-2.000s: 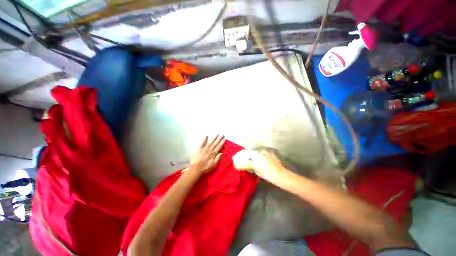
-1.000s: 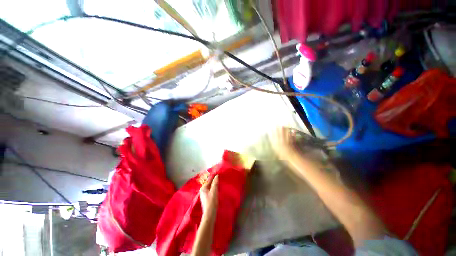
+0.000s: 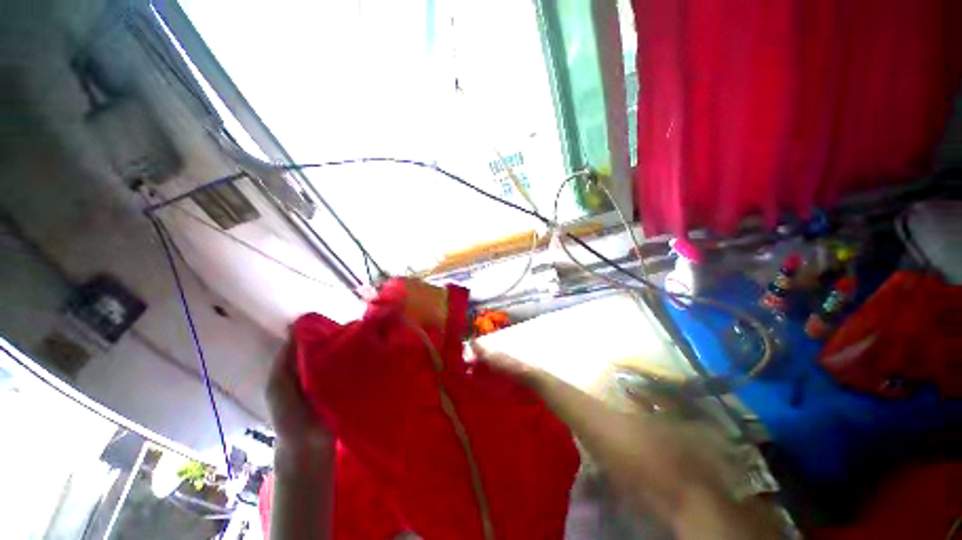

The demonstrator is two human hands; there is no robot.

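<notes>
A red vest (image 3: 390, 422) hangs raised in front of me, its yellow-tan zipper line running down the front and its tan inner collar showing at the top. My left hand (image 3: 293, 396) is at the vest's left edge and grips it; the fingers are partly hidden by cloth. My right hand (image 3: 496, 364) is at the vest's upper right, pinching the cloth near the armhole; hand and forearm are blurred. The steam iron (image 3: 643, 388) rests on the pale pressing table (image 3: 580, 338), blurred and partly behind my right arm.
A blue surface (image 3: 781, 411) at the right bears a pink-topped spray bottle (image 3: 684, 276), dark bottles and an orange-red bag (image 3: 891, 338). A hose and black cable (image 3: 496, 197) cross before the window. A red curtain (image 3: 781, 105) hangs at the upper right. An orange scrap (image 3: 489, 322) lies behind the vest.
The vest has come up off the table into both hands. My right hand has left the iron and moved to the vest. The camera view has tilted up toward the window.
</notes>
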